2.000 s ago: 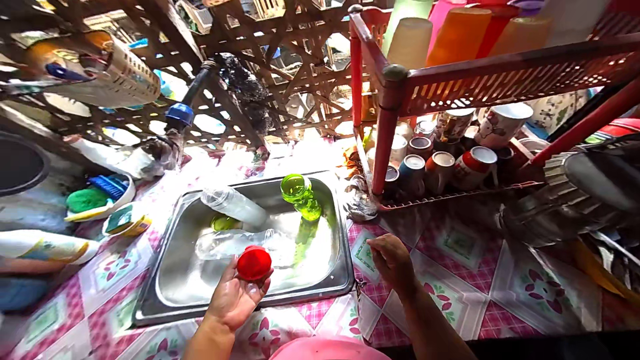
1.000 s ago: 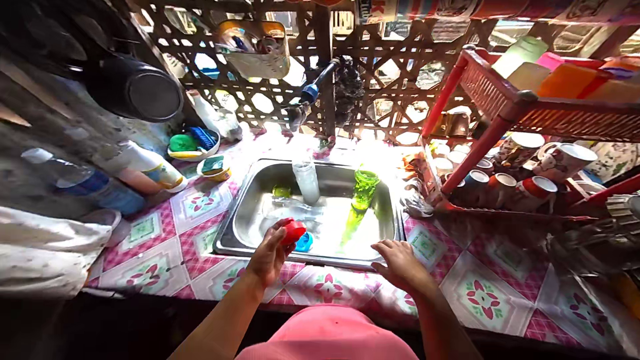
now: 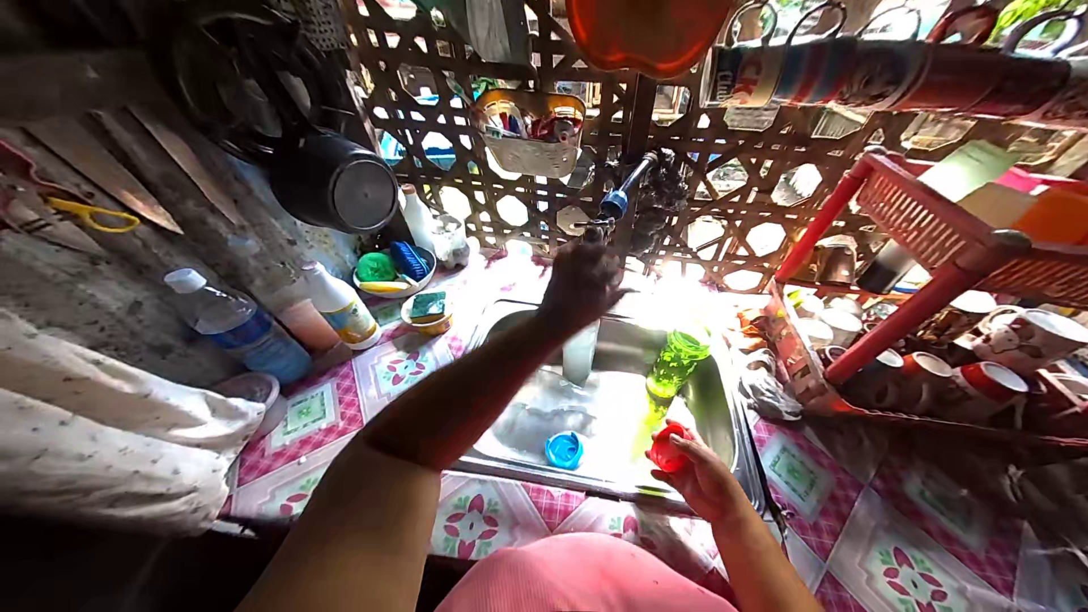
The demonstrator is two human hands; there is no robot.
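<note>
My left hand is stretched forward over the back of the steel sink, at the tap; its shaded fingers do not show clearly whether they grip it. My right hand holds a red plastic lid above the sink's near right part. In the basin, a blue lid lies near the front edge. A translucent bottle or tumbler stands below my left wrist, partly hidden. At the right side of the basin is a green translucent tumbler, tilted.
Left of the sink are a sponge in a tub, a bowl with scrubbers, a white bottle and a large water bottle. A red rack with mugs stands right. A black pan hangs upper left.
My left hand has moved forward from the sink's front to the tap. The red lid, in my left hand before, is now in my right hand, which has come over the basin.
</note>
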